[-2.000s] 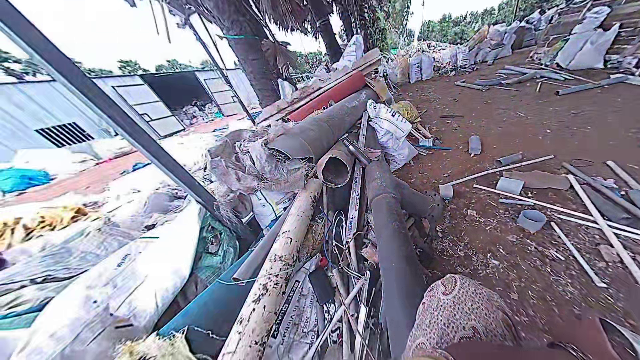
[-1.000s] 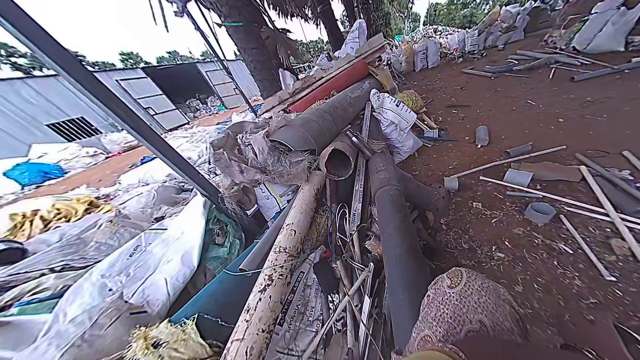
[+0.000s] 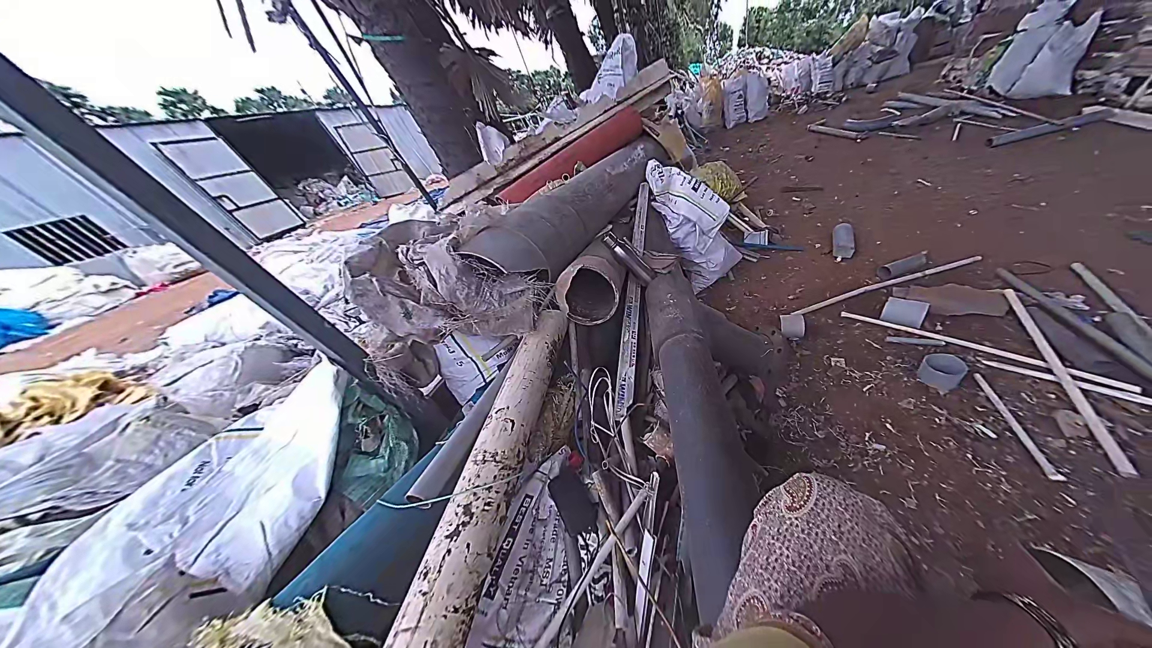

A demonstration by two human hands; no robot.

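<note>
My left hand is not in view. At the bottom right edge, a blurred part of my right hand (image 3: 886, 619) shows beside bangles; its fingers and anything held are hidden or unclear. It lies just below the patterned cloth (image 3: 814, 540) over a knee. Left of the cloth, a long grey plastic pipe (image 3: 706, 432) slopes across the pile. A mottled cream pipe (image 3: 490, 481) lies further left, above a blue pipe (image 3: 369, 558). Thin strips, wires and a printed white sack (image 3: 522, 558) fill the gap between the grey and cream pipes.
A wide grey pipe (image 3: 562, 211) and a red pipe (image 3: 576, 153) lie at the back of the pile. A metal post (image 3: 189, 216) slants across the left, over white sheeting (image 3: 216, 495). Cut pipe pieces (image 3: 943, 371) and thin rods (image 3: 1071, 382) lie on brown soil at right.
</note>
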